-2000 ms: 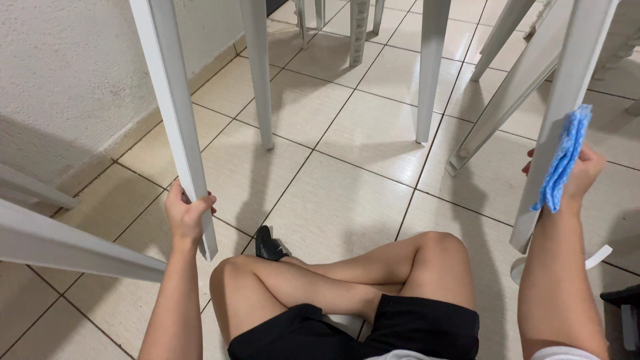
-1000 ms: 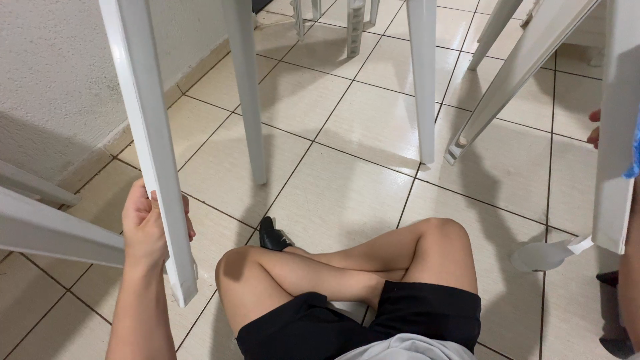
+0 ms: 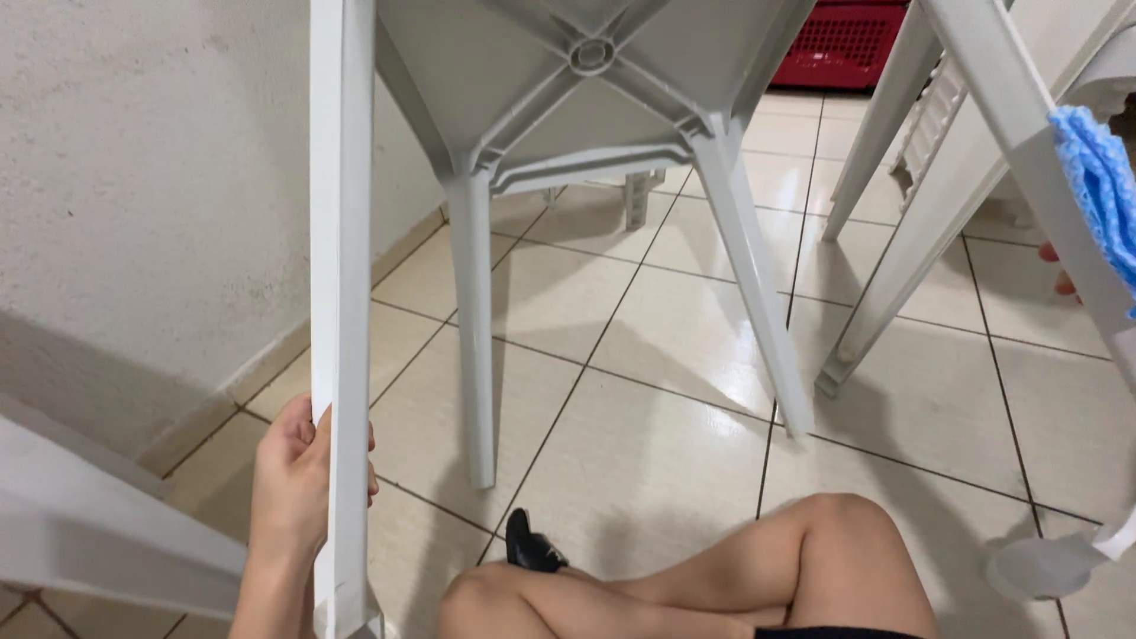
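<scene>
My left hand (image 3: pixel 297 475) is wrapped around a white plastic chair leg (image 3: pixel 342 266) at the left, near its lower end. At the right edge, fingertips of my right hand (image 3: pixel 1061 271) show behind another white plastic leg (image 3: pixel 1021 133). A folded light-blue cloth (image 3: pixel 1100 195) lies against the front of that leg; most of the right hand is hidden or out of frame. Between the two legs, the ribbed grey-white underside (image 3: pixel 590 58) of the plastic chair is visible, with two more legs reaching down.
A rough white wall (image 3: pixel 160 177) runs along the left. A translucent bottle (image 3: pixel 1043 568) is on the tiled floor at lower right. Other white plastic furniture (image 3: pixel 923 266) stands at right, with a red crate (image 3: pixel 839 44) behind. My crossed legs (image 3: pixel 692 577) are below.
The held chair has tilted, so its underside now shows. The blue cloth is back in fuller view on the right leg after being mostly cut off a second ago. My left hand keeps its hold.
</scene>
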